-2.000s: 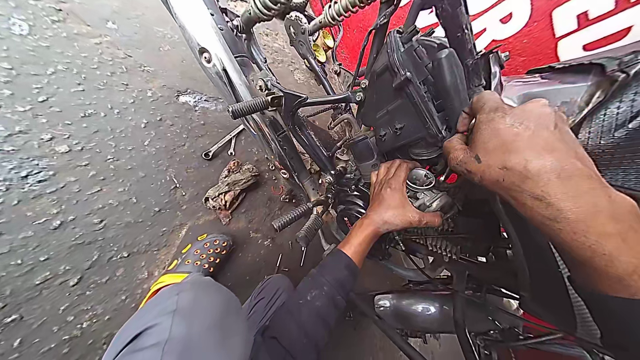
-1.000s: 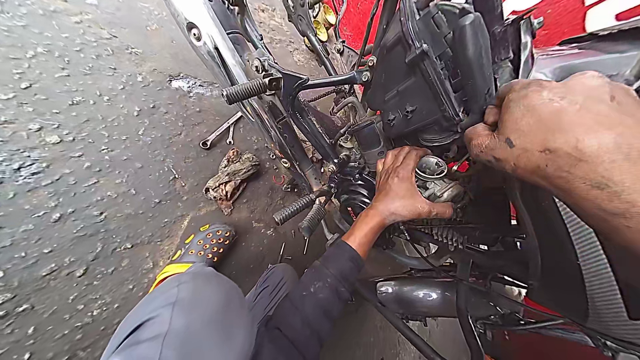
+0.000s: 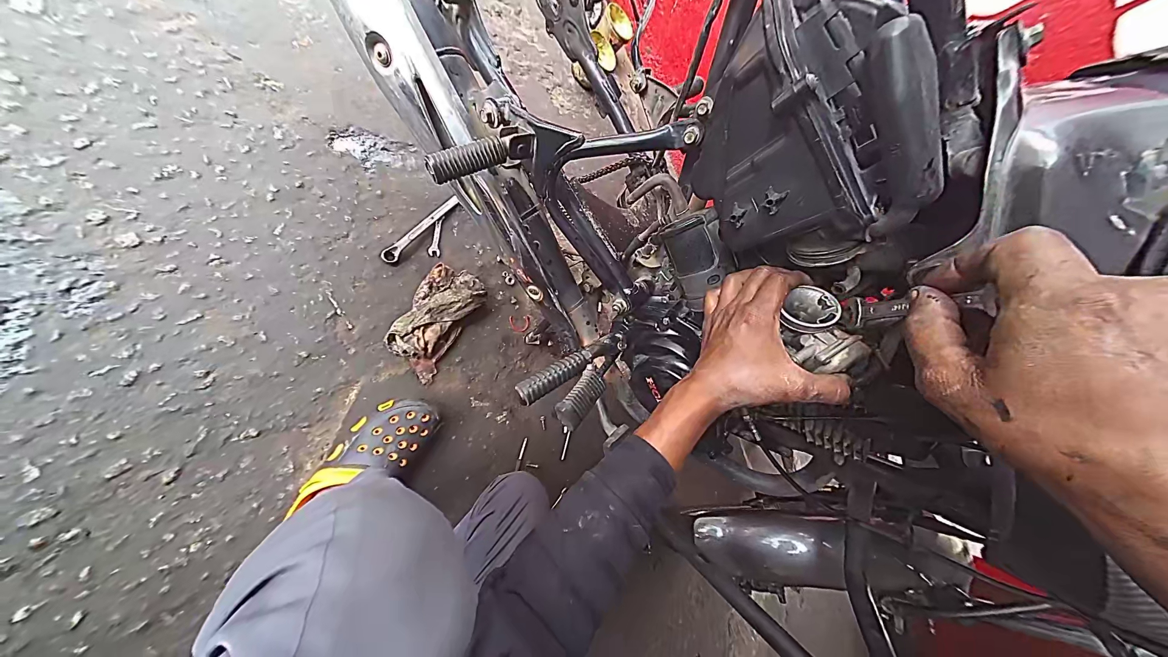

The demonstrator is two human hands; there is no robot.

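A motorcycle carburetor (image 3: 826, 351) with a round open metal mouth sits below the black airbox (image 3: 794, 137). My left hand (image 3: 753, 342) grips the carburetor from its left side, thumb below and fingers above. In my right hand (image 3: 1013, 319) is a wrench (image 3: 885, 310), pinched between thumb and forefinger, its far end against the carburetor's right side. The airbox's round outlet (image 3: 826, 251) lies just above the carburetor mouth, apart from it.
The chrome exhaust (image 3: 392, 55) and rubber footpegs (image 3: 465, 160) stick out at left. Wrenches (image 3: 415, 233) and a dirty rag (image 3: 436, 319) lie on the wet ground near my shoe (image 3: 392, 438). The front fork or frame tube (image 3: 785, 547) crosses below; a fuel tank (image 3: 1077, 155) is at right.
The wrench now shows in my right hand at the carburetor; it was not visible there before. My left hand stays around the carburetor. The view has shifted somewhat.
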